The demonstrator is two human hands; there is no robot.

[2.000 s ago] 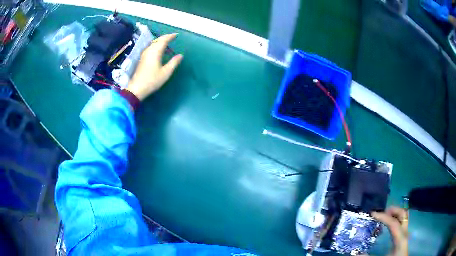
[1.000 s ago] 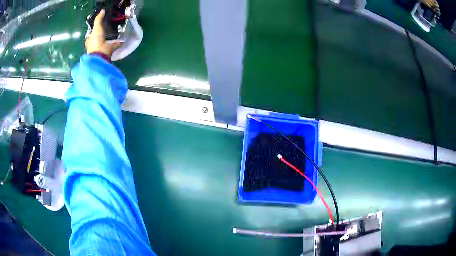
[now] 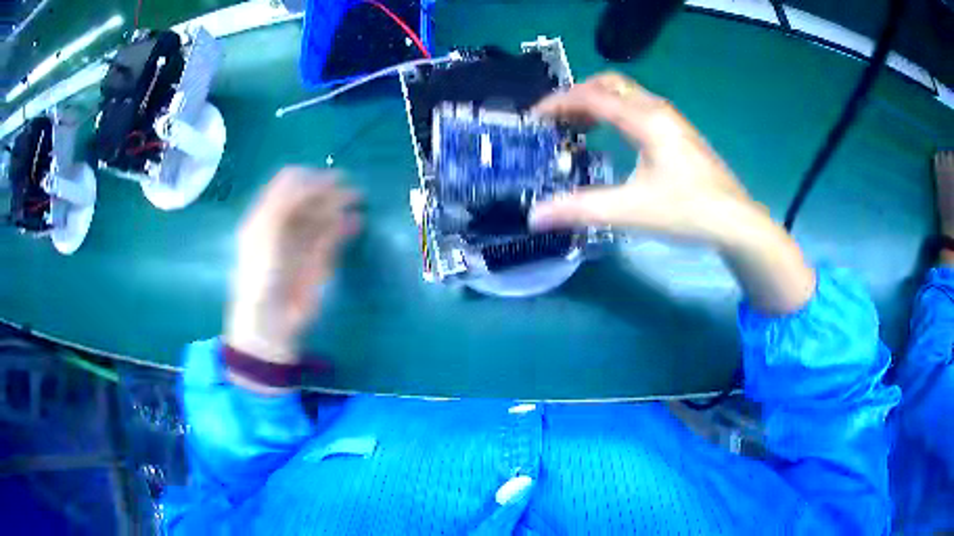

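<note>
The half-built unit (image 3: 427, 225), a white frame with black inner parts, lies on the green bench in front of me on a round white base (image 3: 528, 281). A blue circuit board (image 3: 490, 157) is on it, blurred. My right hand (image 3: 654, 173) is at the unit's right side, thumb and fingers spread around the board's right edge; whether it grips the board is unclear. My left hand (image 3: 288, 251) is blurred, left of the unit and apart from it, and seems to hold nothing.
A blue screw bin (image 3: 317, 47) stands behind the unit, with a red wire and a long white lead (image 3: 345, 97) near it. Two waiting units (image 3: 157, 115) stand at left. A black screwdriver (image 3: 631, 26) and black cord are at upper right. Another person's arm (image 3: 931, 314) shows at far right.
The view has swung down and right. My left hand has let go of the unit it held at upper left and come back beside the front unit. My right hand has come into view.
</note>
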